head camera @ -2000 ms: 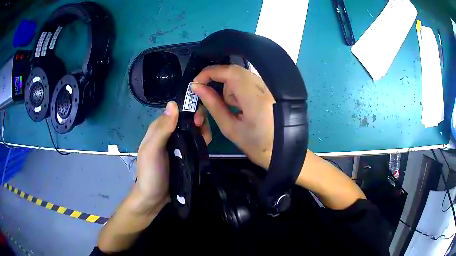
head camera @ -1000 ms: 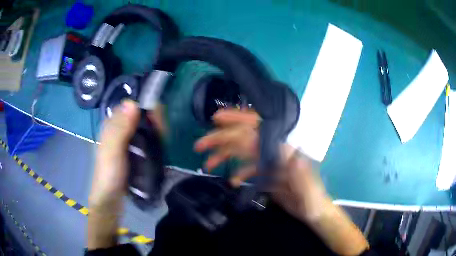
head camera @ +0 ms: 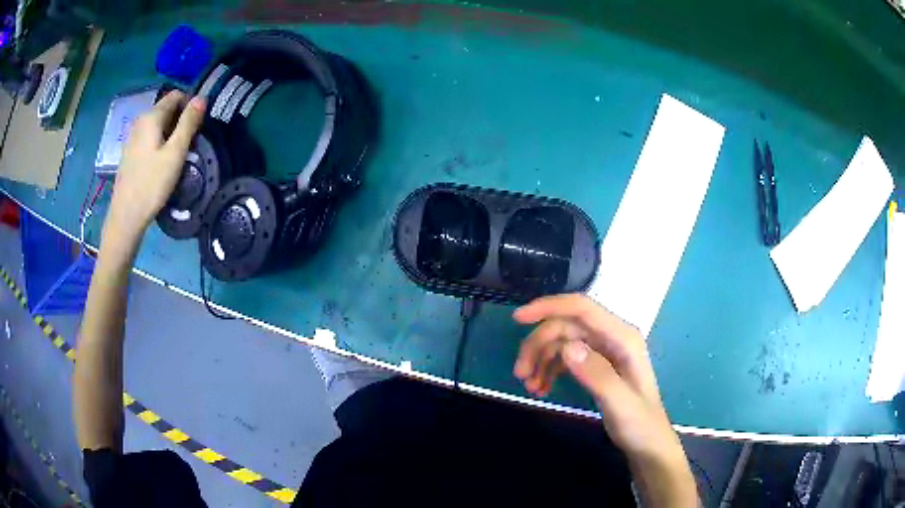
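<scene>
The nested black headphones (head camera: 332, 149) lie at the left of the bench, with several white labels showing inside the headband arms and the perforated cups facing me. My left hand (head camera: 159, 149) is at their left side, thumb and finger pinched around the outermost arm. My right hand (head camera: 585, 352) is empty, fingers curled and apart, just in front of the cradle's right end. The black rounded cradle (head camera: 493, 238) with two glossy wells sits at the centre, its cable running to the front edge.
A white label sheet (head camera: 663, 208) lies right of the cradle. Beyond it are black tweezers (head camera: 766, 193) and white strips (head camera: 839, 228). A blue cap (head camera: 184, 52) and a silver box (head camera: 124, 129) are at the left. The bench's pale front edge (head camera: 288, 329) curves across.
The headphones held in both hands have moved left onto the stack. My right hand has let go of them. The view has shifted, and the cradle is now uncovered.
</scene>
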